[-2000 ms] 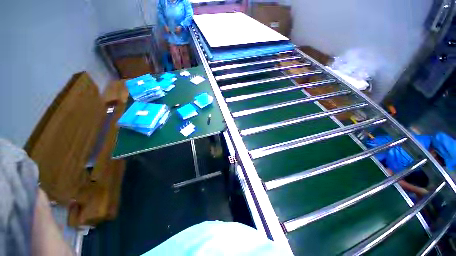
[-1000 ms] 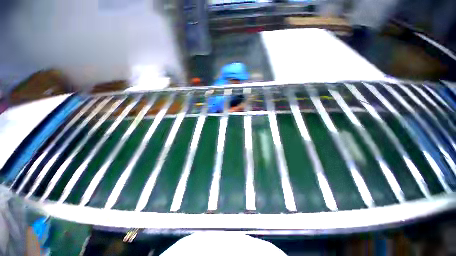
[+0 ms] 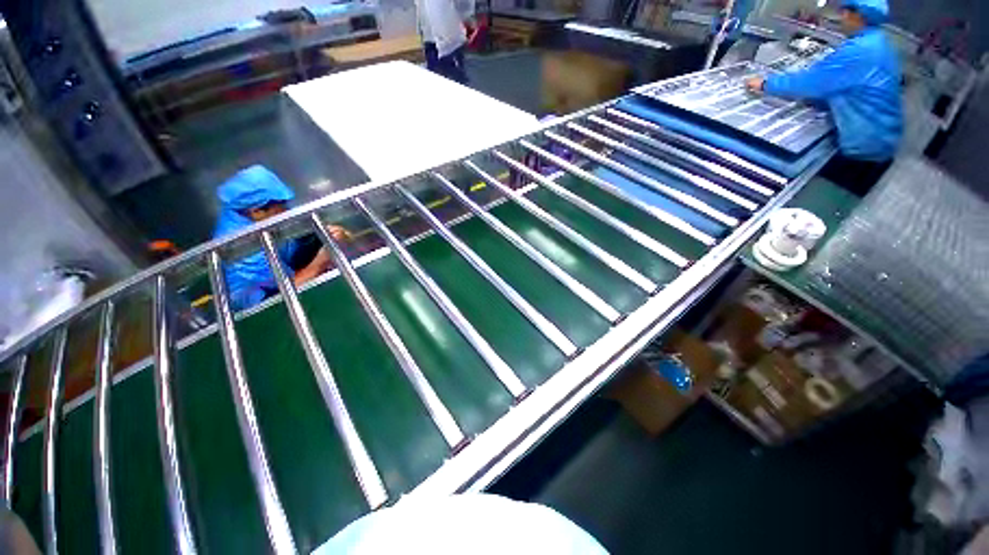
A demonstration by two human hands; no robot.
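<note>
The roller conveyor [image 3: 466, 314] runs from the lower left to the upper right in front of me, with shiny metal rollers in a pale frame. A green surface [image 3: 412, 314] shows beneath the rollers. Neither my left hand nor my right hand can be made out. A small blurred skin-toned patch sits at the lower left edge, too cut off to identify. A pale rounded shape is at the bottom centre.
A worker in blue [image 3: 862, 92] leans over a dark gridded panel [image 3: 748, 103] at the conveyor's far end. Another worker in blue [image 3: 252, 233] is beyond the conveyor, near a large white panel [image 3: 401, 108]. White rolls [image 3: 790, 236], clear wrap [image 3: 911, 260] and cardboard boxes [image 3: 664, 385] are at right.
My view has swung right, from the green side table and white panel, across the conveyor, to its other end. The side table is out of view.
</note>
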